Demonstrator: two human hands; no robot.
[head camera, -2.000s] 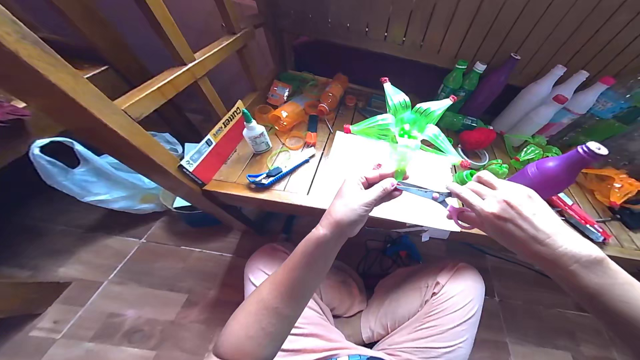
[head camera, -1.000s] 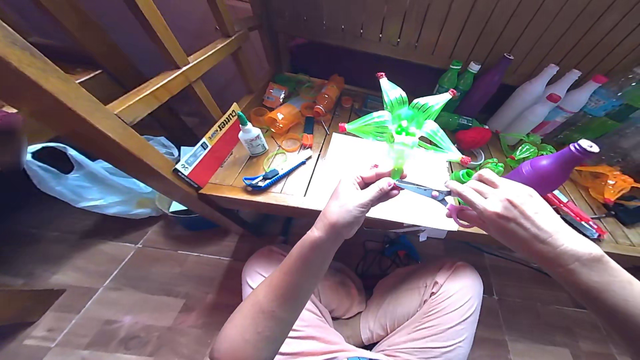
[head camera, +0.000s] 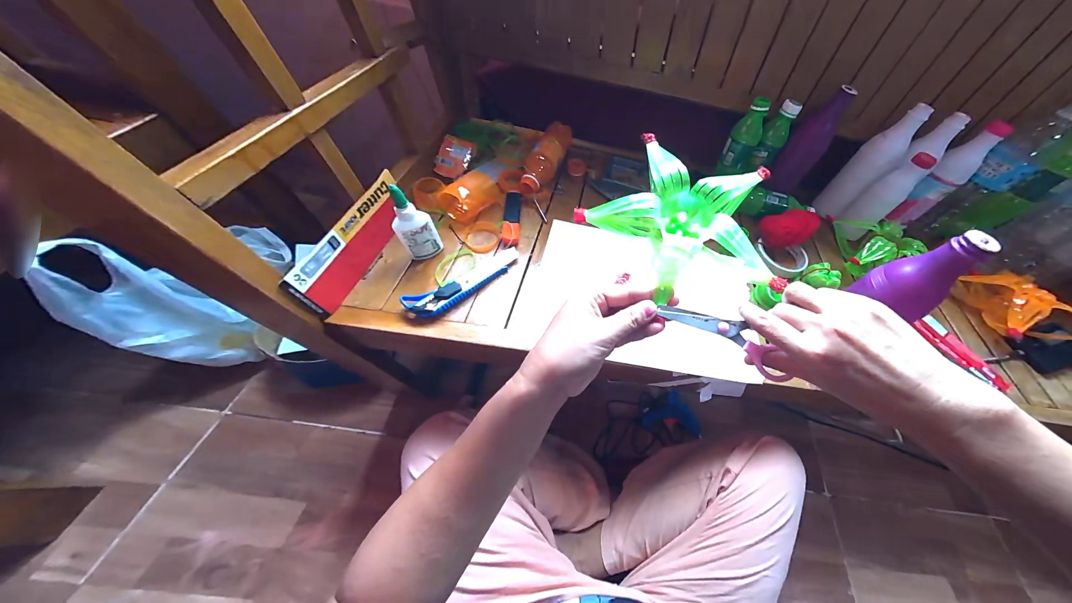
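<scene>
A star-shaped piece of cut green plastic bottle (head camera: 680, 219) with red tips stands over a white sheet (head camera: 557, 289) on the wooden table. My left hand (head camera: 599, 327) pinches the lower end of one green petal near the sheet's front edge. In my right hand (head camera: 804, 331) are scissors (head camera: 699, 319) with pink handles; their blades point left and reach the fingertips of my left hand, at the green plastic. Whether the blades are parted is hard to tell. A purple bottle (head camera: 917, 276) leans just beyond my right hand.
At the left lie a blue utility knife (head camera: 459, 289), a white glue bottle (head camera: 416, 230), a red cutter package (head camera: 343, 251) and cut orange bottles (head camera: 473, 194). Green bottles (head camera: 745, 138) and white bottles (head camera: 879, 163) stand at the back right. A red yarn ball (head camera: 787, 228) lies nearer.
</scene>
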